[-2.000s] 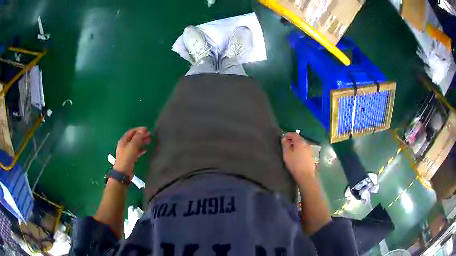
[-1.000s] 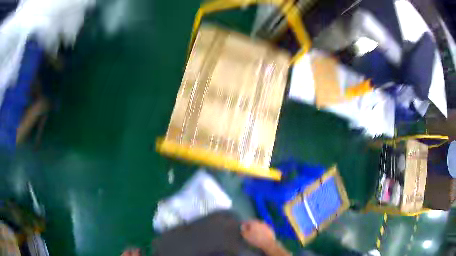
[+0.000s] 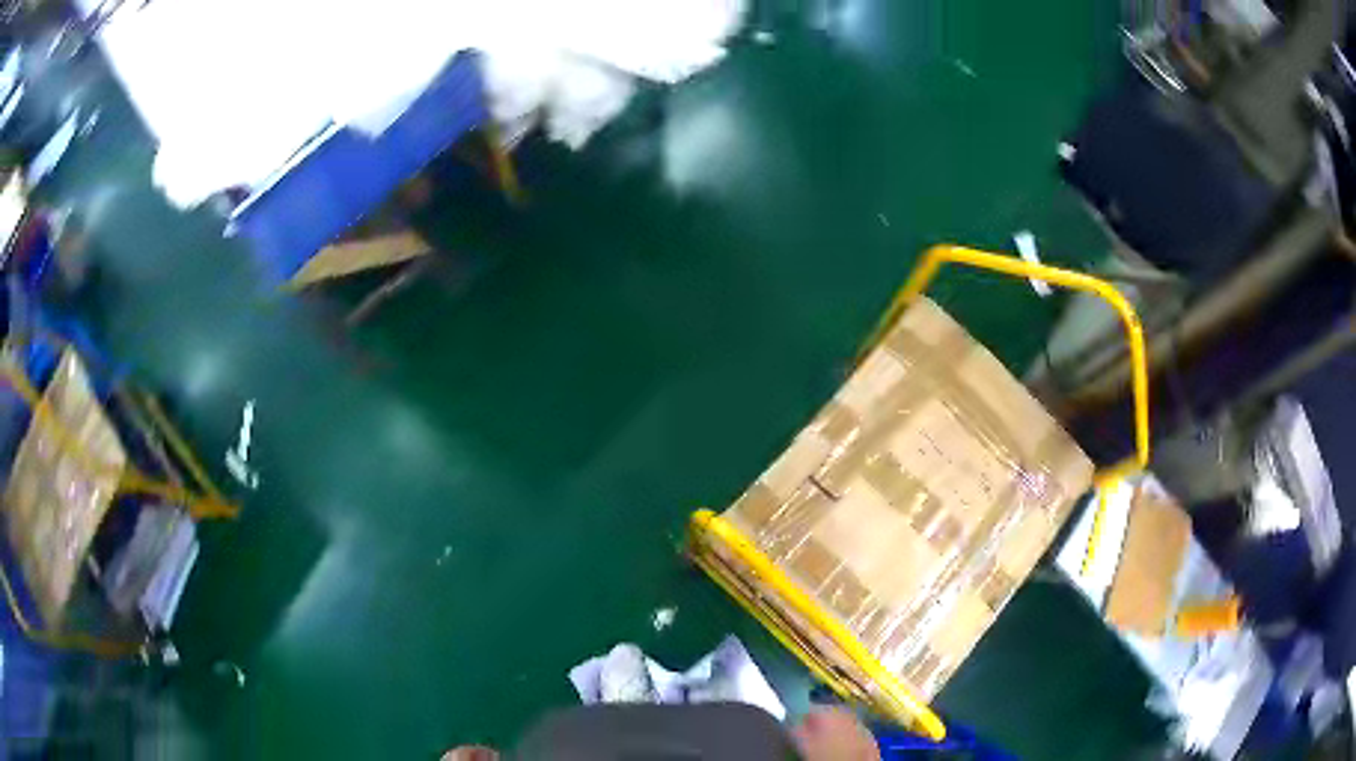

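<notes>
Both hands are at the bottom edge, largely cut off. My left hand (image 3: 472,754) shows only as a small sliver left of the grey-brown apron (image 3: 654,732). My right hand (image 3: 836,734) is beside the apron's right side, its fingers not clear. The trolley (image 3: 922,498) stands nearest in front of me to the right, with yellow tube handles and a cardboard-covered deck that carries nothing. A white sheet (image 3: 729,679) lies on the floor in front of the apron, with a shoe tip on it.
A large white fabric pile (image 3: 372,60) lies over a blue bin (image 3: 372,164) at the upper left. Another yellow-framed trolley (image 3: 67,491) is at the left edge. Dark cloth (image 3: 1175,171) is at the upper right. White offcuts (image 3: 243,446) lie on the green floor.
The view has swung left and up: the trolley appears further right and lower, and the white pile and blue bin show more. The blue stool has almost left the frame. My hands sit lower.
</notes>
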